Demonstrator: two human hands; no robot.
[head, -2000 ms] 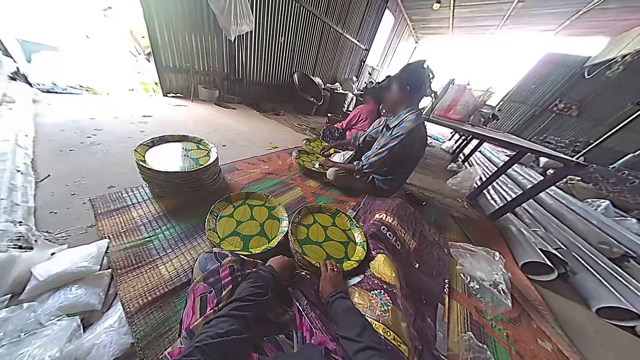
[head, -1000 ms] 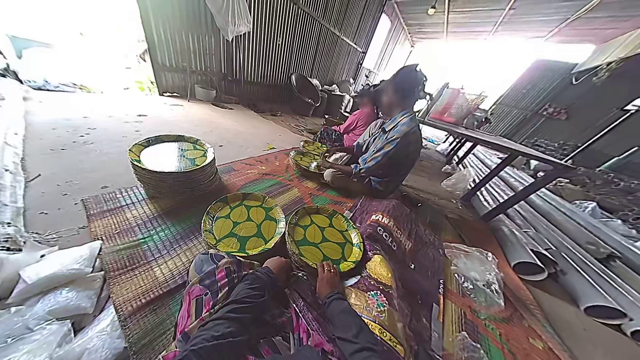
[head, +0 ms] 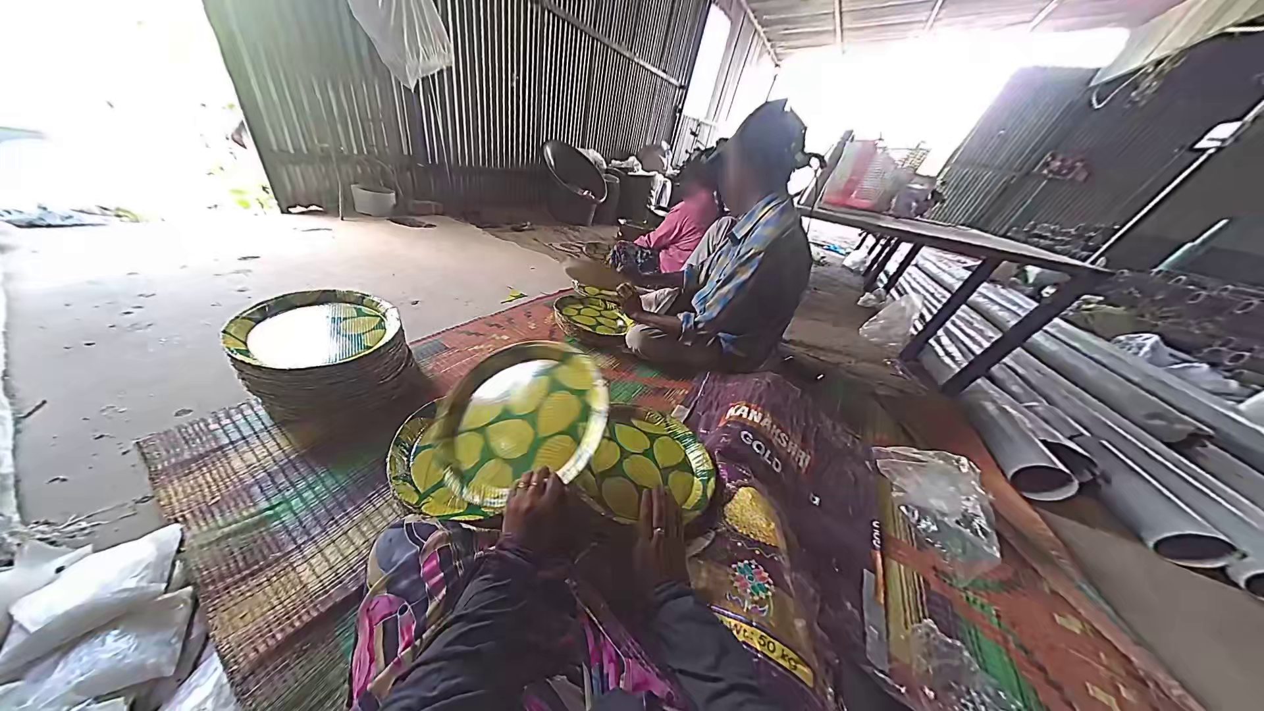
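Observation:
My left hand (head: 534,510) grips the near rim of a round plate (head: 523,425) with a green and yellow leaf pattern, lifted and tilted. Under it, partly covered, lies a left plate (head: 415,464) of the same pattern. The fingers of my right hand (head: 660,538) rest on the near edge of the right plate (head: 681,449), beside the left one; whether they grip it I cannot tell. Farther off to the left stands a tall stack of such plates (head: 321,380) on the edge of the woven mat.
A purple printed sack (head: 790,592) and a clear plastic bag (head: 938,494) lie at right. White plastic packets (head: 109,592) lie at lower left. Two people sit ahead with plates (head: 592,316). A long table (head: 948,235) and metal pipes (head: 1116,484) are at the far right.
A plate is now raised and tilted in my left hand, over the left plate; earlier both plates lay flat. My right hand stays at the right plate's near edge.

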